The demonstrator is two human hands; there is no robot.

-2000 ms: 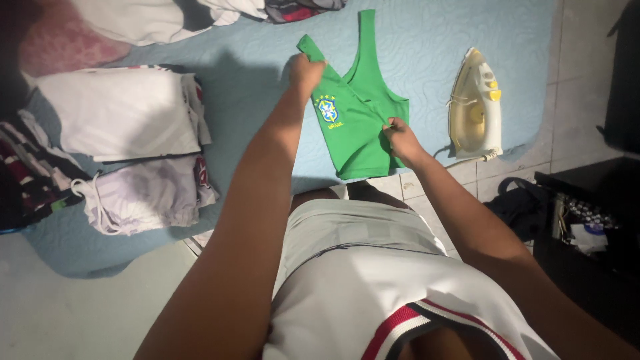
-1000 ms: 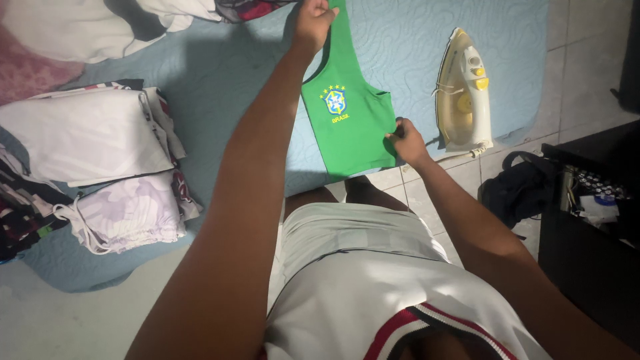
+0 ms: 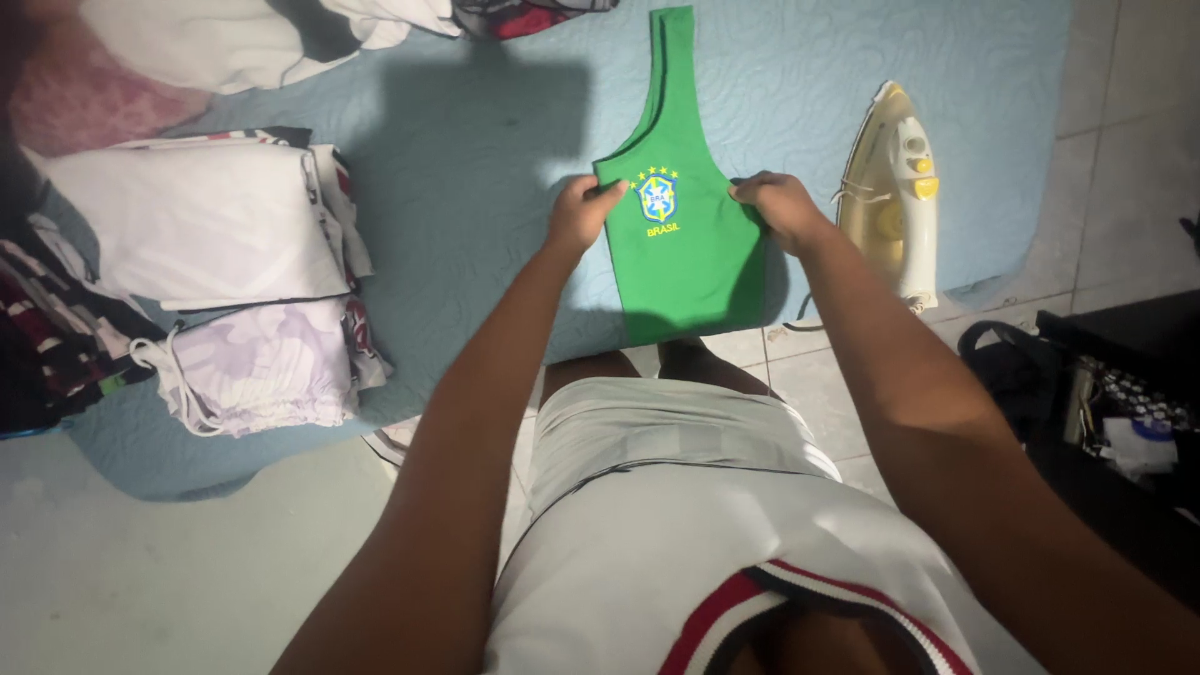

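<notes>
A green tank top with a yellow and blue crest lies folded lengthwise on a blue quilted cover, its strap pointing away from me. My left hand pinches the cloth at its left edge, beside the crest, thumb on top. At the right edge, just under the armhole curve, my right hand pinches the fabric between thumb and fingers. A white and yellow clothes iron rests on the cover to the right of my right hand.
Folded white clothes and a lilac patterned drawstring garment are stacked at the left. Dark striped clothing lies beyond them at the far left. More white garments lie at the top left. A black bag is at the lower right.
The top, spread with both straps apart two seconds ago, is now folded lengthwise. My left hand has come down from the strap to the left edge; my right hand has moved up the right edge.
</notes>
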